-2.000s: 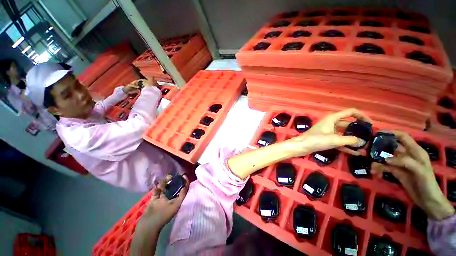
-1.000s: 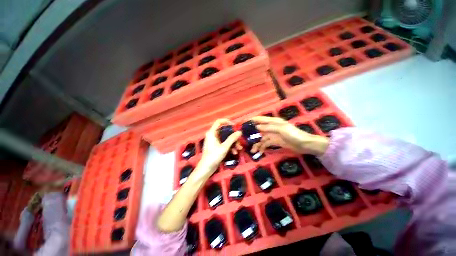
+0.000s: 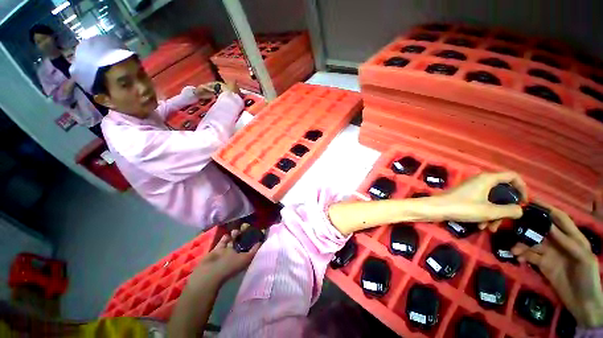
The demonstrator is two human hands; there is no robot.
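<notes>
My left hand [image 3: 486, 198] reaches in from the lower middle and holds a black watch body [image 3: 505, 194] in its fingers. My right hand [image 3: 562, 254] at the right edge holds a second black watch body [image 3: 534, 223] with a small white label or lit strip showing. The two watches are side by side, above the orange-red work tray [image 3: 352, 282]. Many pockets of that tray hold black watches, such as one with a white strip [image 3: 375, 276].
Stacked orange-red trays [image 3: 463, 122] rise behind the work tray. A side tray [image 3: 264, 135] with one row of watches lies left. A co-worker [image 3: 159, 142] stands beyond it. Another person's hand [image 3: 228, 256] holds a watch low at left, by an empty tray [image 3: 159, 277].
The view has swung from the right rear back to the left; the co-worker and the other person's hand show again. Both my hands still hold watches close together.
</notes>
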